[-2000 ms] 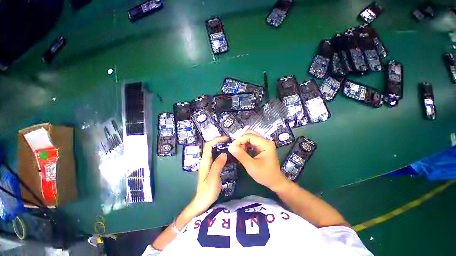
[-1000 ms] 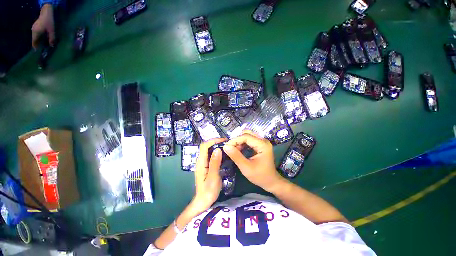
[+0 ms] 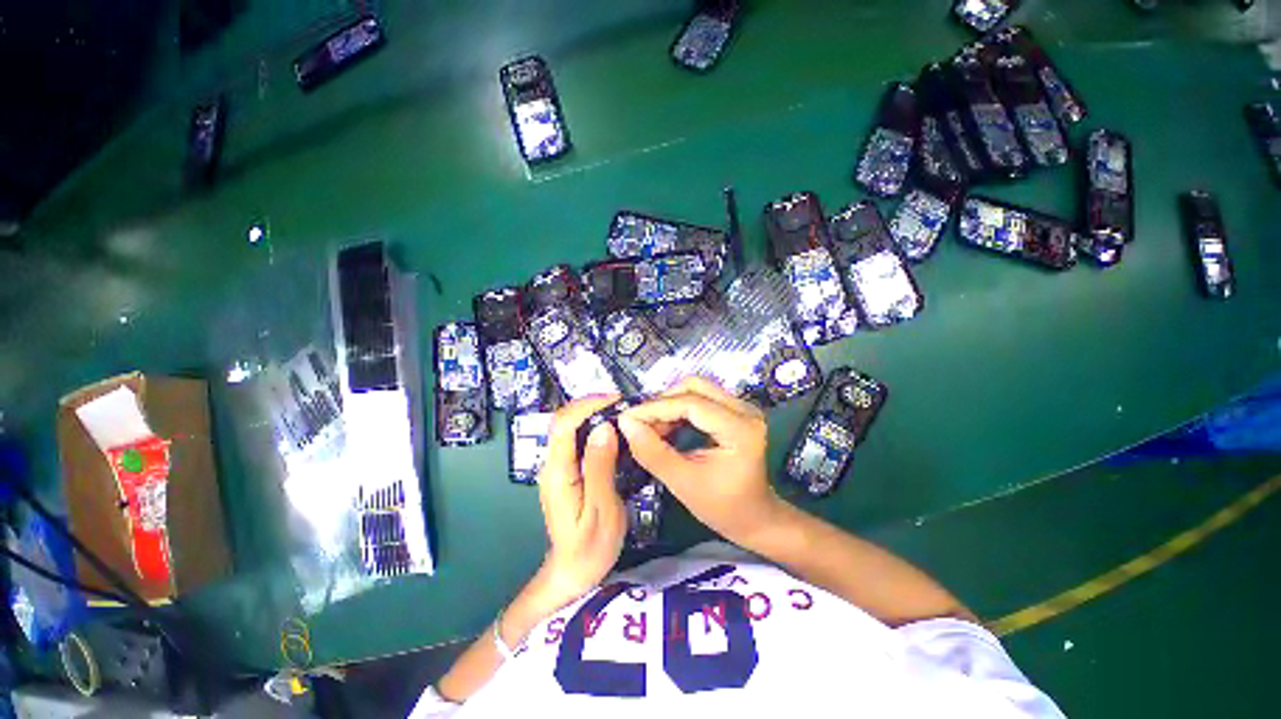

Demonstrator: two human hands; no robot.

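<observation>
My left hand (image 3: 582,485) and my right hand (image 3: 714,457) meet fingertip to fingertip close in front of my chest. A small dark piece (image 3: 614,412) shows between the fingertips, too small to make out; it looks pinched by both hands. A clear striped carrier sheet (image 3: 745,337) lies over part-built handsets just beyond my right hand. Several handsets (image 3: 509,361) lie around it. One handset (image 3: 646,516) lies partly hidden under my hands. Another handset (image 3: 836,433) lies to the right of my right hand.
A stack of strip sheets (image 3: 375,421) and a clear plastic sleeve (image 3: 312,478) lie at left. An open carton (image 3: 197,492) holds a red packet (image 3: 145,513). A handset cluster (image 3: 969,120) is far right. A thin dark rod (image 3: 732,229) stands among handsets. Blue material (image 3: 1194,429) lies at the right edge.
The hands stay together with small finger movements. Far handsets have shifted left in view. Another person's hand, seen at the far left one second ago, is gone.
</observation>
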